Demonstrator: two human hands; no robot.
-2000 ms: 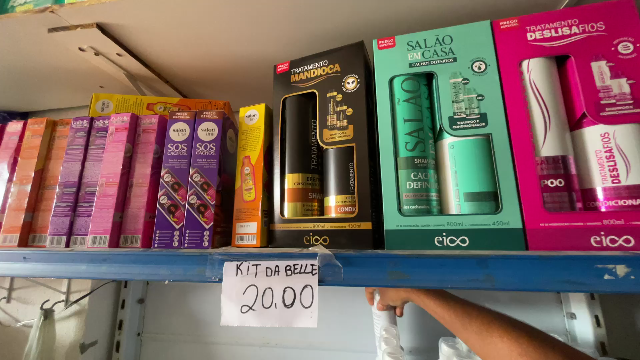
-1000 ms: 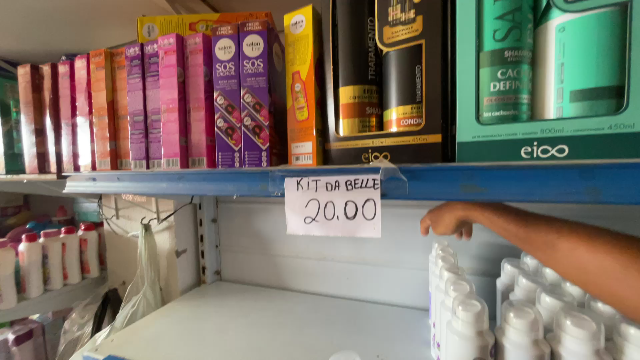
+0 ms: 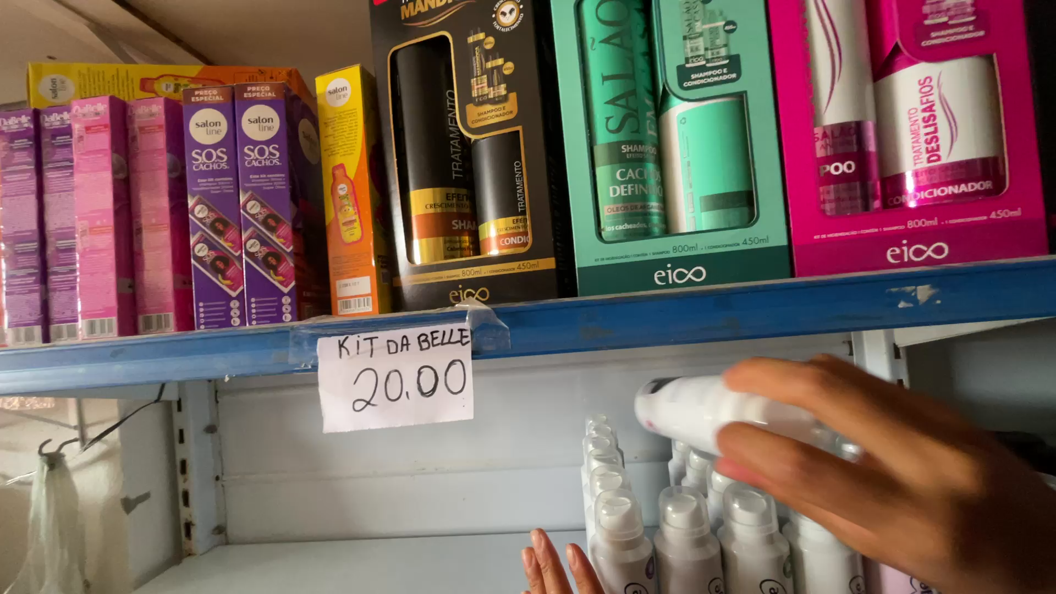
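My right hand (image 3: 874, 462) comes in from the right and grips a white bottle (image 3: 701, 404), tilted onto its side, over the rows of bottles on the lower shelf. White roll-on or spray style bottles with clear caps (image 3: 685, 528) stand upright in rows under it. My left hand (image 3: 561, 569) shows only its fingertips at the bottom edge, just left of the front bottles. The fingers are extended and slightly apart, and nothing is seen in them; the rest of that hand is out of view.
A blue shelf edge (image 3: 676, 318) crosses above my hands, with a handwritten price sign (image 3: 396, 379) taped to it. Boxed hair-care kits, such as a black box (image 3: 487, 285) and a green box (image 3: 569, 165), stand on that upper shelf. A plastic bag (image 3: 54, 520) hangs at the left.
My right hand now holds a tilted white bottle; one second ago it was over the back of the bottle rows with no bottle visible in it. My left fingertips have come into view.
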